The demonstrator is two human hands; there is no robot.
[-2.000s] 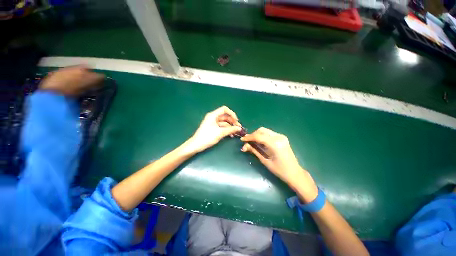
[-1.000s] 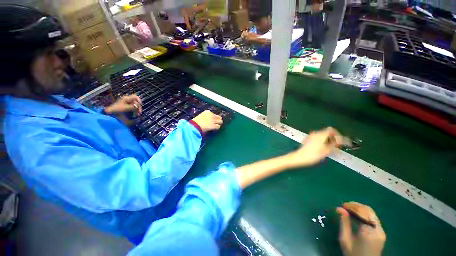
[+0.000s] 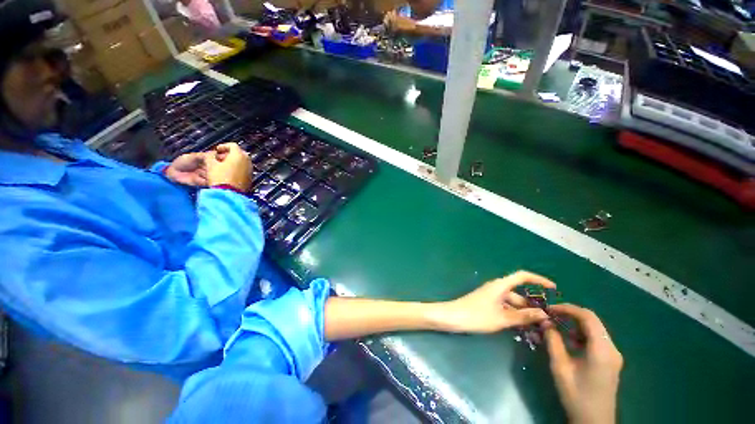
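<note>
My left hand is above the green mat and holds a small dark electronic module with shiny, yellowish bits between thumb and fingers. My right hand is just to its right, its fingertips close to the module. It holds thin dark tweezers, partly hidden by the fingers, pointing toward the module. A few tiny white parts lie on the mat just below the module, partly hidden by my hands.
Other modules lie on the green strip beyond the white rail. A grey-white post stands at the rail. At left, a person in a blue smock sits by black blister trays. Stacked trays are at far right.
My left hand has come back from the far strip to my right hand and now holds a module. The neighbour's hands have drawn together over the tray.
</note>
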